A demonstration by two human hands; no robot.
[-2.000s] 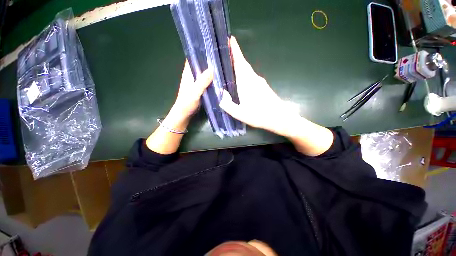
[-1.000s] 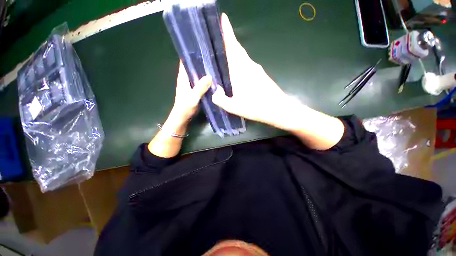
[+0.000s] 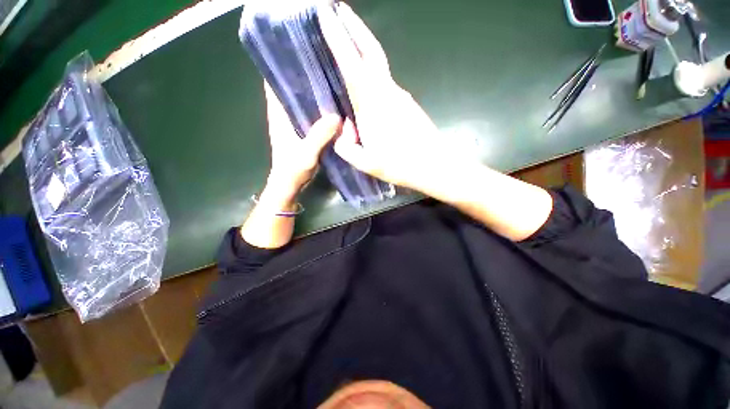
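A thick stack of clear-edged blister trays [image 3: 298,73] stands on edge on the dark green bench in front of me. My left hand [image 3: 294,152] holds it from the left side, thumb near its middle. My right hand [image 3: 391,128] presses flat along its right side, thumb on the lower part. The stack leans with its top to the upper left; its lower end is close to the bench's front edge. Parts of its sides are hidden by my hands.
A plastic bag [image 3: 102,209] with trays lies at the left. Tweezers [image 3: 573,89], a smartphone [image 3: 591,9], a labelled bottle [image 3: 643,25] and a white nozzle [image 3: 698,77] are at the right. A waste carton [image 3: 685,208] with clear film stands below the bench. A blue object [image 3: 24,268] is far left.
The view has shifted, and the yellow rubber band has left it. My hands still hold the stack, whose upper end now leans further left and looks more closely pressed together.
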